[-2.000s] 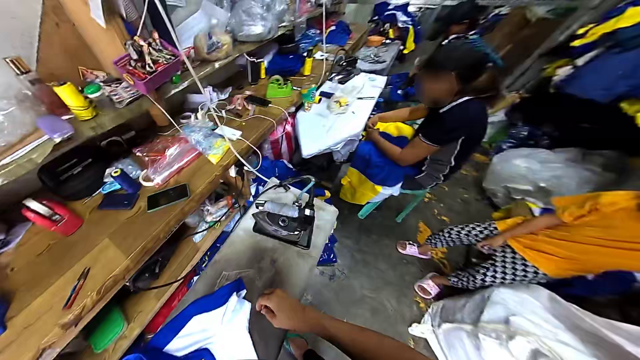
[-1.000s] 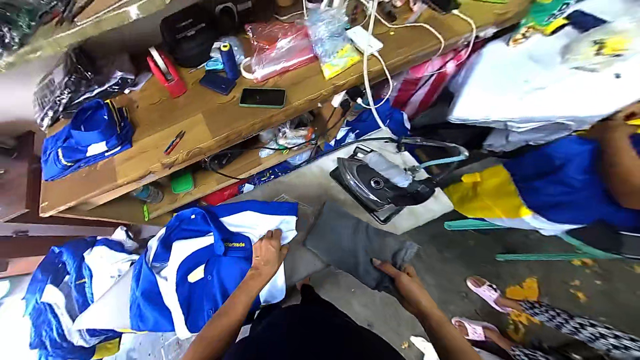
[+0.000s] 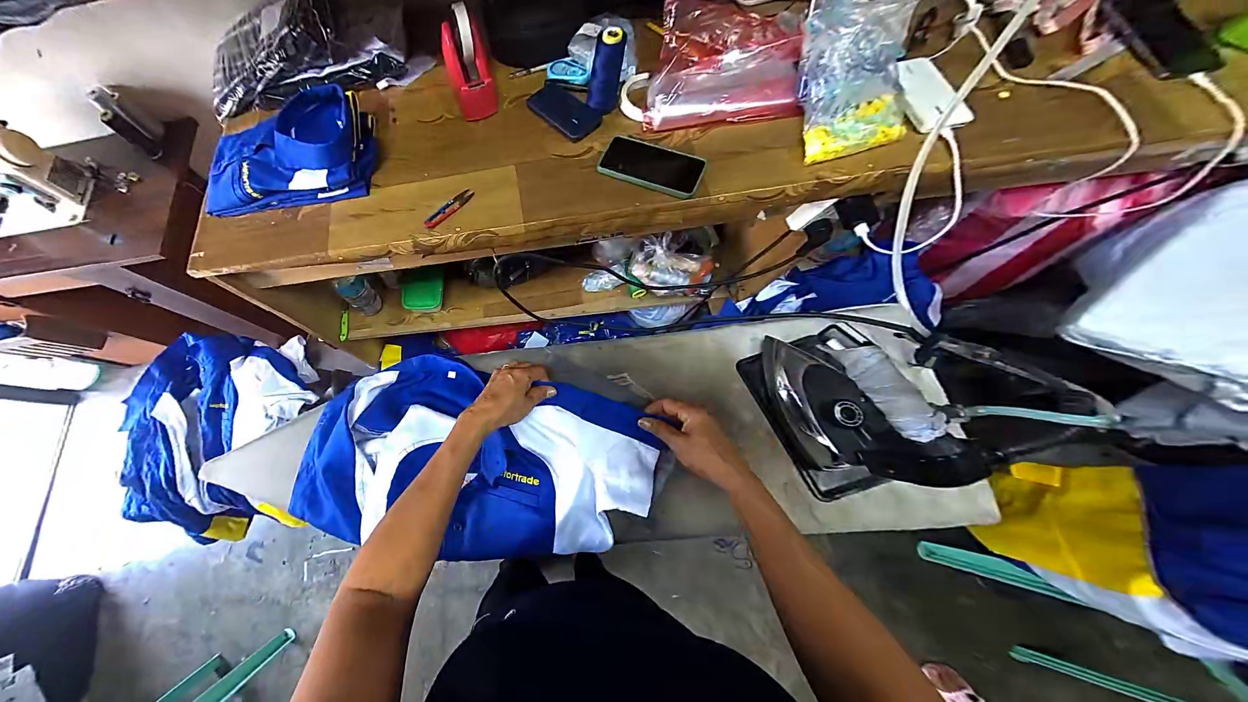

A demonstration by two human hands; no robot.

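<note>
A blue and white collared shirt [image 3: 507, 487] with yellow lettering lies spread on the grey ironing board [image 3: 682, 487]. My left hand [image 3: 510, 395] rests on its shoulder near the collar, fingers on the fabric. At the sleeve's upper edge, my right hand [image 3: 694, 439] pinches the blue cloth between thumb and fingers. A dark cloth seems to lie under the sleeve, mostly hidden. To the right of my right hand, a black electric iron [image 3: 838, 400] sits on a dark stand on the board, with a pale cloth wrapped round its handle.
Beyond the board runs a wooden table [image 3: 546, 210] with a phone [image 3: 651, 166], a tape dispenser [image 3: 468, 63], a blue thread cone [image 3: 606, 68] and a folded blue shirt [image 3: 292, 156]. More blue and white garments [image 3: 210, 429] hang at the left end. The iron's cord crosses behind the board. Green stool legs [image 3: 1004, 570] stand lower right.
The grey cloth that my right hand held beside the shirt is no longer in that hand. My right hand has come to the shirt's sleeve. The shirt's sleeve now lies spread out.
</note>
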